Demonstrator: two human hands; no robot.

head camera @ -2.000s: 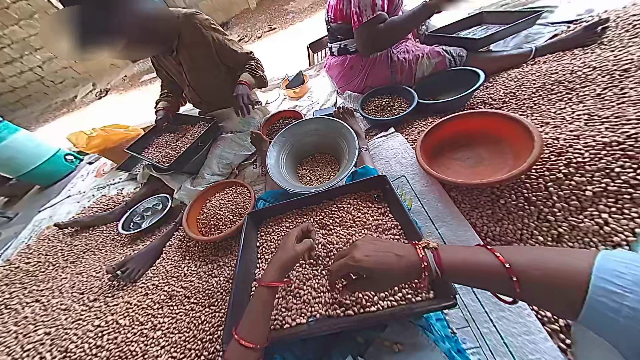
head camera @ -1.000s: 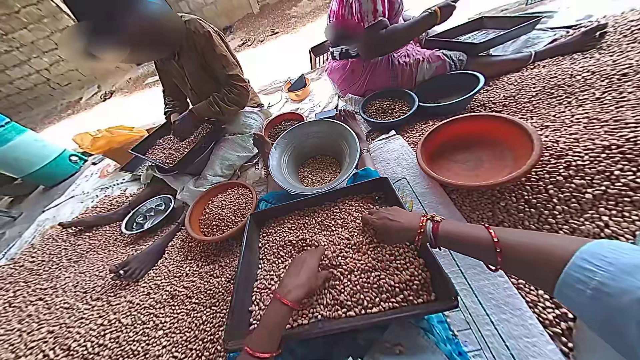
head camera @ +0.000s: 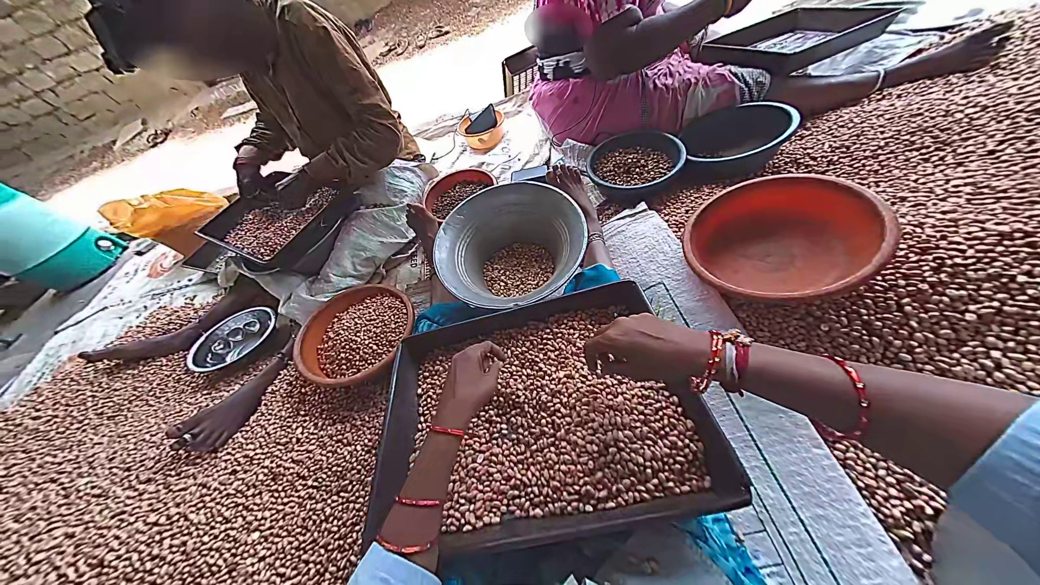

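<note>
A black rectangular tray [head camera: 520, 532] full of brown nuts or seeds [head camera: 561, 431] lies in front of me. My left hand [head camera: 474, 378] is raised over the tray's left part, fingers curled inward; whether anything is between them is unclear. Over the upper right part, my right hand [head camera: 646, 349] is bent down with its fingertips close to the seeds, and what they may hold cannot be made out. Just beyond the tray stands a grey metal basin [head camera: 455, 244] with seeds in its bottom. An orange-brown bowl of seeds [head camera: 307, 341] touches the tray's left side area.
Seeds cover the ground [head camera: 203, 520] on both sides. A wide red-orange bowl [head camera: 792, 236] rests at right, dark basins [head camera: 638, 195] behind it. A steel plate [head camera: 231, 340] lies at left. One person [head camera: 325, 97] works over another tray [head camera: 276, 256]; a second person [head camera: 601, 106] sits further back.
Since a second ago my left hand has lifted from the seeds and moved up the tray. My right hand has shifted a little toward the near side. The person at left has both hands at their tray.
</note>
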